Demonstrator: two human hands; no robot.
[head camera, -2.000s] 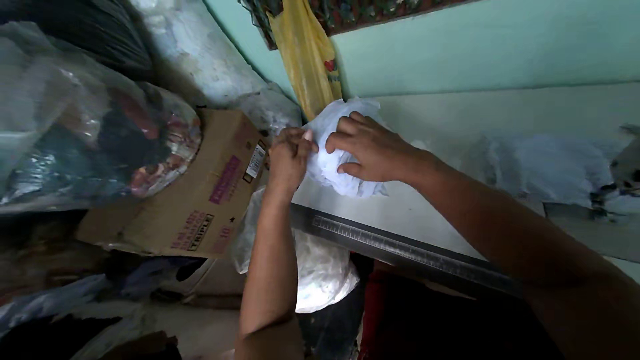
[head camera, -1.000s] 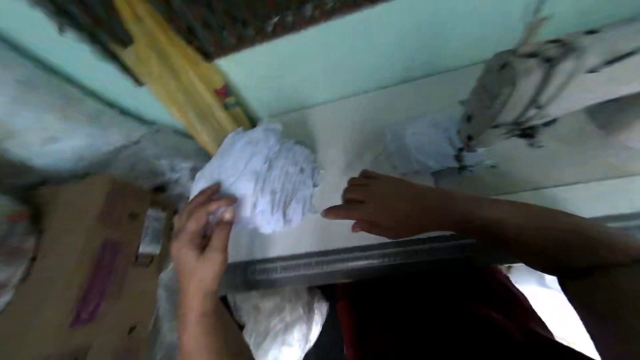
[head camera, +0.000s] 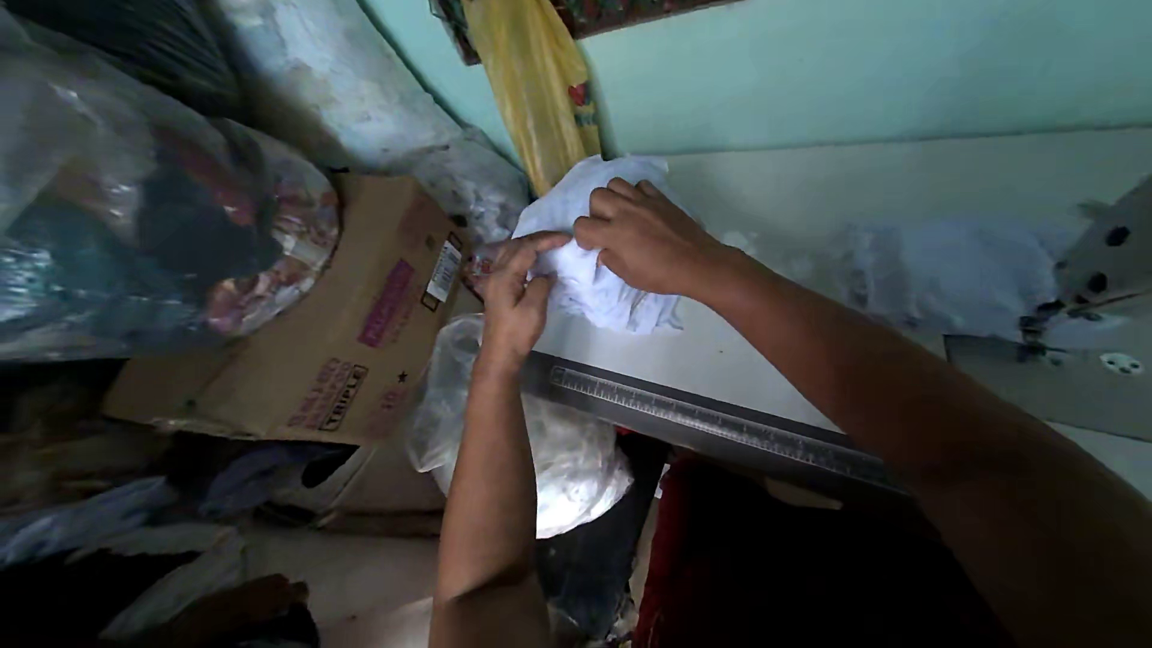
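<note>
A pile of white fabric pieces (head camera: 621, 301) lies at the left end of a pale sewing table (head camera: 720, 360). On top of the pile, my right hand (head camera: 643, 236) has its fingers curled down into the cloth. My left hand (head camera: 517, 288) is at the pile's left edge, its index finger reaching onto the fabric near the right fingertips; whether it grips any cloth is not clear. More white fabric (head camera: 954, 274) lies farther right, beside the sewing machine (head camera: 1116, 243) and its metal plate (head camera: 1053, 378).
A ruler strip (head camera: 702, 418) runs along the table's front edge. Left of the table are a cardboard box (head camera: 315, 360), a large clear plastic bag of fabric (head camera: 153, 225) and a clear bag of white material (head camera: 576, 459). A yellow plastic bag (head camera: 531, 90) hangs behind the pile.
The right hand, beside the pile one second ago, is now on top of it. The view has swung back left, showing the box and large bag more fully.
</note>
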